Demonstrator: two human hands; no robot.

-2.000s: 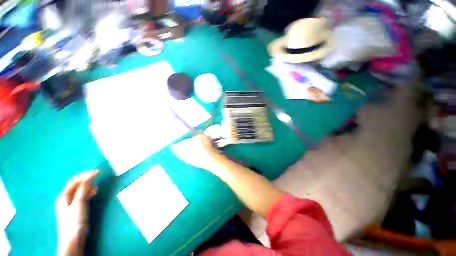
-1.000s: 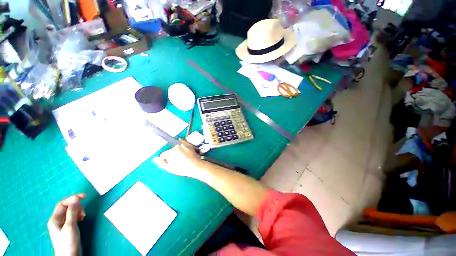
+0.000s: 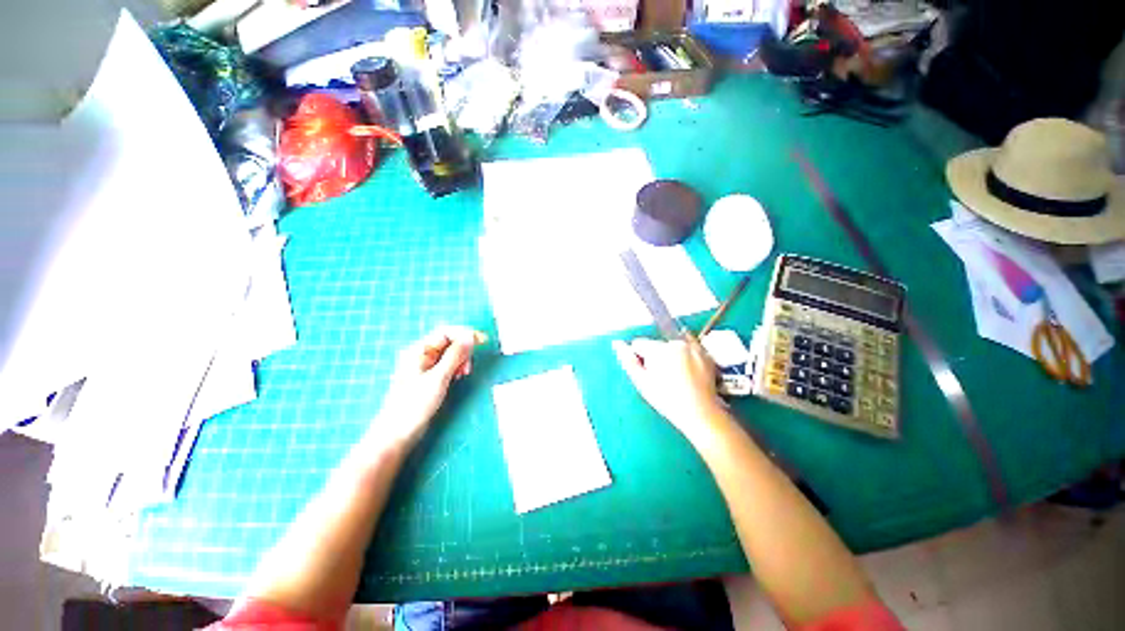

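Note:
A white card piece [image 3: 552,439] lies flat on the green cutting mat [image 3: 370,265], near the mat's front edge. My left hand [image 3: 434,370] is left of and beyond the card, fingers loosely curled, with nothing visible in it. My right hand [image 3: 670,374] is low over the mat, right of and beyond the card. It meets the near end of a narrow steel ruler [image 3: 650,293]; its fingertips are hard to see, so a grip cannot be made out. A thin brown stick [image 3: 725,306] ends beside this hand. Neither hand touches the card.
Calculator [image 3: 833,345] right of my right hand; printed sheet [image 3: 555,265], dark round object [image 3: 667,212] and white oval case [image 3: 738,233] beyond. Long steel ruler [image 3: 907,323], orange scissors [image 3: 1061,354] and straw hat [image 3: 1046,185] at right. Paper stack [image 3: 136,284] at left; red bag [image 3: 326,150] far left.
The view has swung left, bringing the paper stack in. My right hand stays by the ruler end. My left hand reaches farther forward, beyond the card. The card lies flat as before.

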